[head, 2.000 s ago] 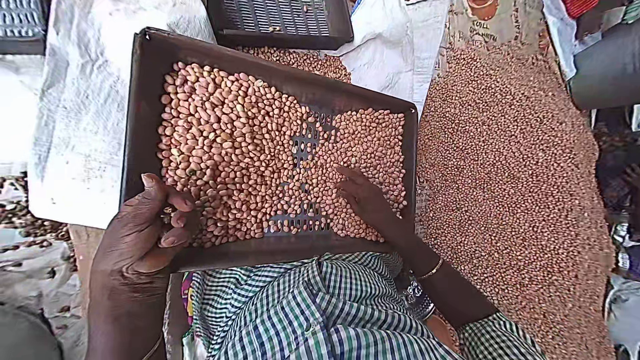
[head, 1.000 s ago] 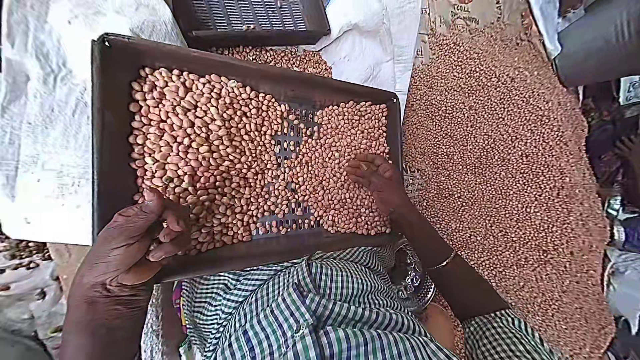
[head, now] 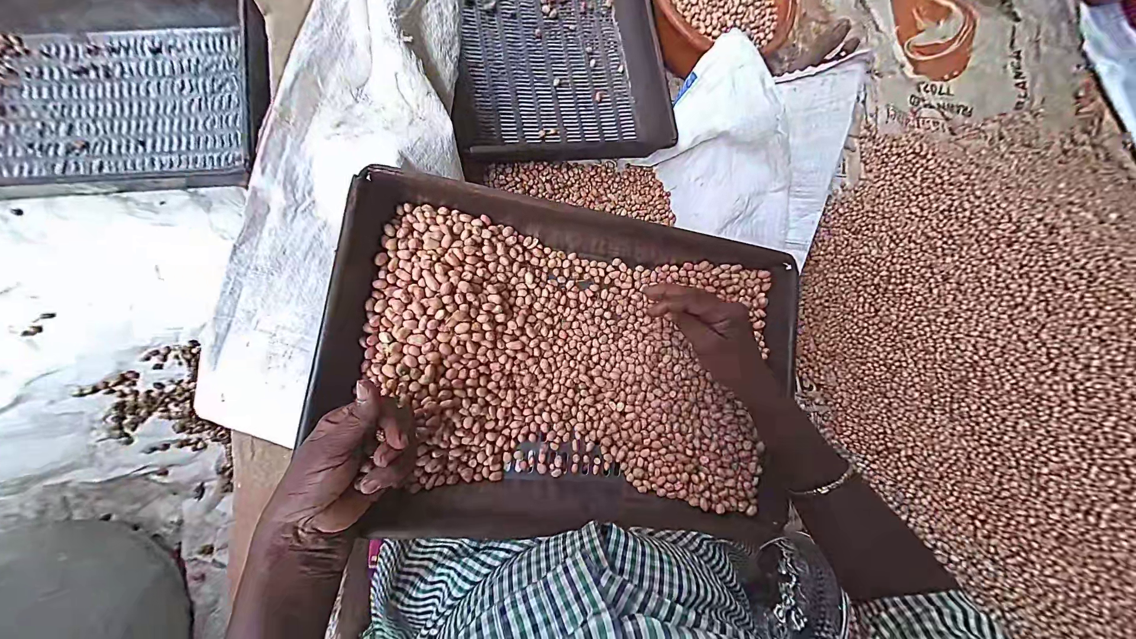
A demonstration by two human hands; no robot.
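A dark rectangular slotted tray (head: 568, 217) lies tilted across the lap, filled with pinkish shelled peanuts (head: 550, 346). My left hand (head: 355, 453) is at its lower left corner, fingers curled over the peanuts, with a few nuts seen by the fingertips; whether it grips the wall is hard to tell. Over the right part of the tray, my right hand (head: 706, 328) touches the peanuts with bent fingers; whether nuts are in it is hidden. Slots of the tray floor show at the bottom middle and in a small patch near the top.
A large peanut heap (head: 994, 382) spreads on sacking at the right. Behind are a second slotted tray (head: 568, 80), more peanuts (head: 590, 186), a reddish bowl (head: 683, 44) of nuts and a white sack (head: 337, 115). Another tray (head: 124, 173) stands upper left, dark scraps (head: 160, 399) below it.
My right hand has moved toward the tray's upper right, and peanuts now cover much of the slotted gap in the middle. My left hand stays at the lower left corner. The view has shifted left.
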